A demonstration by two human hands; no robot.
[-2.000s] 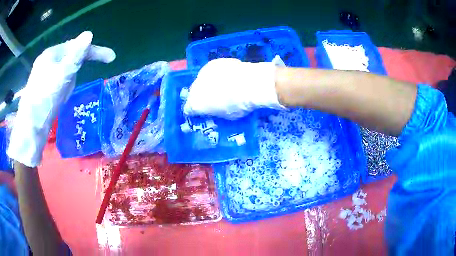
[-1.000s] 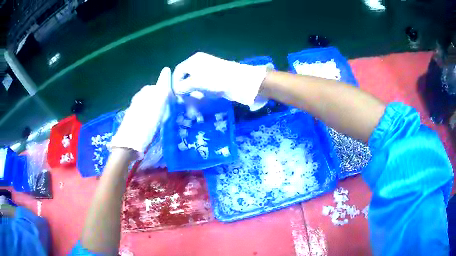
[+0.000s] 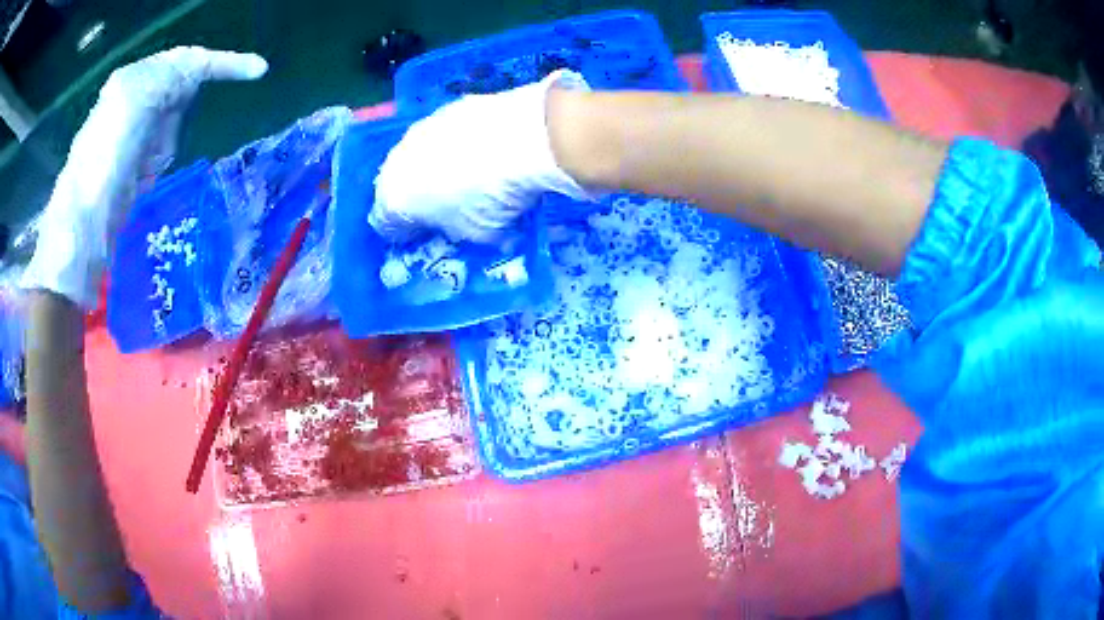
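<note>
My right hand, in a white glove, reaches down into a small blue bin that holds several white moulded pieces. Its fingertips are low in the bin at the left and hidden, so any piece between them cannot be told. My left hand, also gloved, is raised at the left edge above a blue bin of small white pieces. Its index finger points right; the other fingers and anything in them are not clearly seen.
Large blue tray of clear rings, red-brown parts tray with a red stick along its left, and crinkled bag. Behind are a dark-parts bin and white-parts bin. Grainy parts and loose white bodies lie right.
My hands were close together above the small bin a second ago. Now they are apart: the right has gone down into the bin, the left has moved away to the left. The view has shifted.
</note>
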